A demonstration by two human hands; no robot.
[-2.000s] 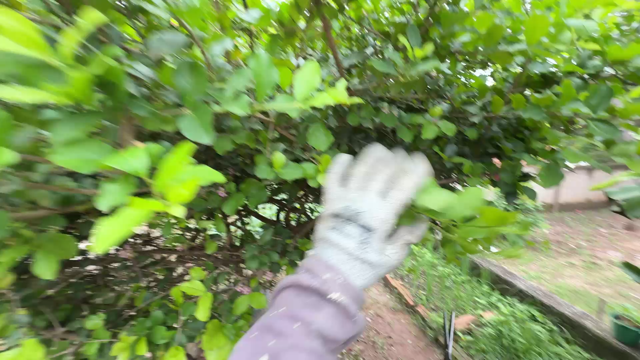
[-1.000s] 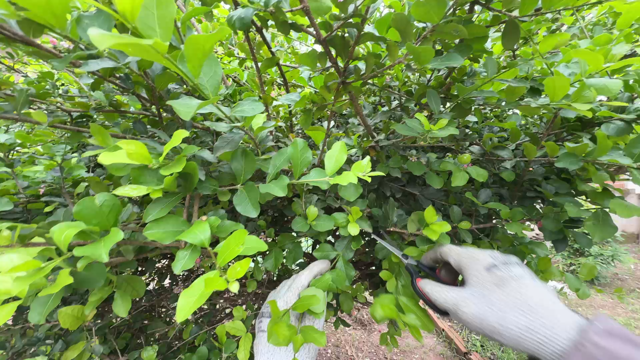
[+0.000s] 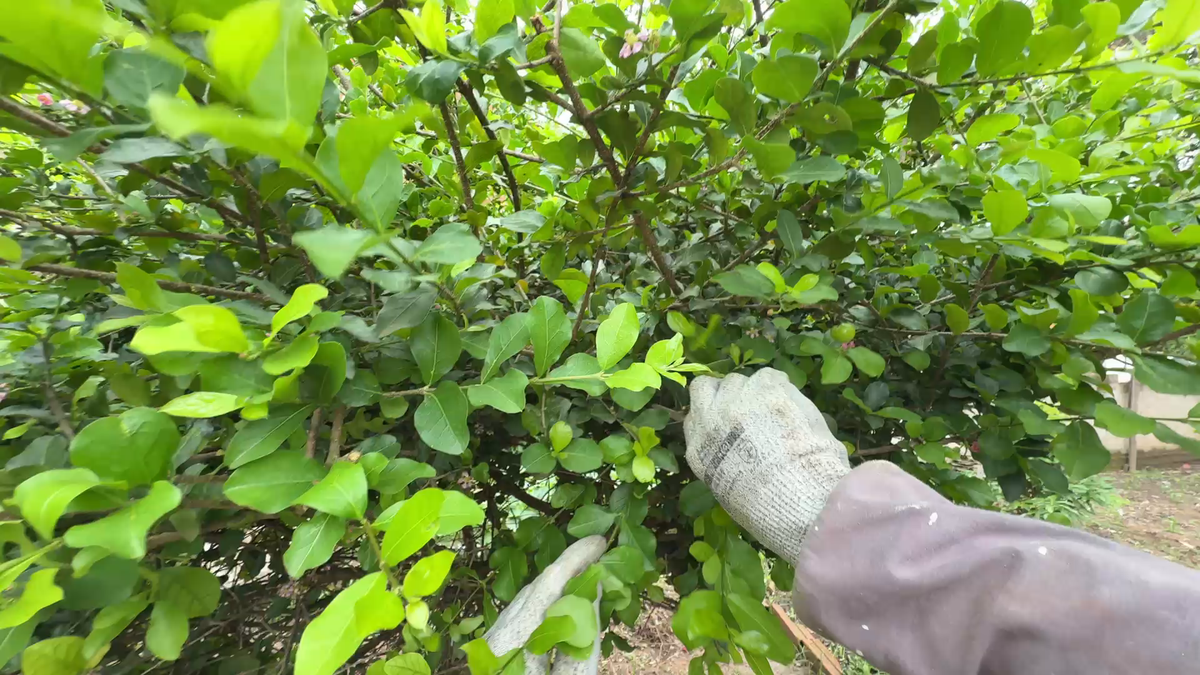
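Note:
My right hand [image 3: 764, 459], in a pale knitted work glove below a greyish-purple sleeve, is at right of centre among the leaves of a dense shrub [image 3: 441, 417]. Its fingers are curled out of sight, close to a leafy shoot tip [image 3: 656, 370]; whatever they grip is hidden. My left hand [image 3: 539, 614], also in a pale glove, is low in the middle beneath the foliage. Leaves cover most of it, so its hold cannot be made out. No cutting tool shows now.
Brown woody branches [image 3: 600, 141] cross the upper middle. Leafy twigs reach close to the camera at left. A small green fruit [image 3: 843, 333] hangs right of centre. Beyond the shrub at right are a pale wall [image 3: 1158, 408] and bare ground [image 3: 1158, 506].
One second ago my right hand held dark-handled scissors or shears with some red, lower and farther right; it has moved up and left, and the tool is out of sight. My left hand remains low.

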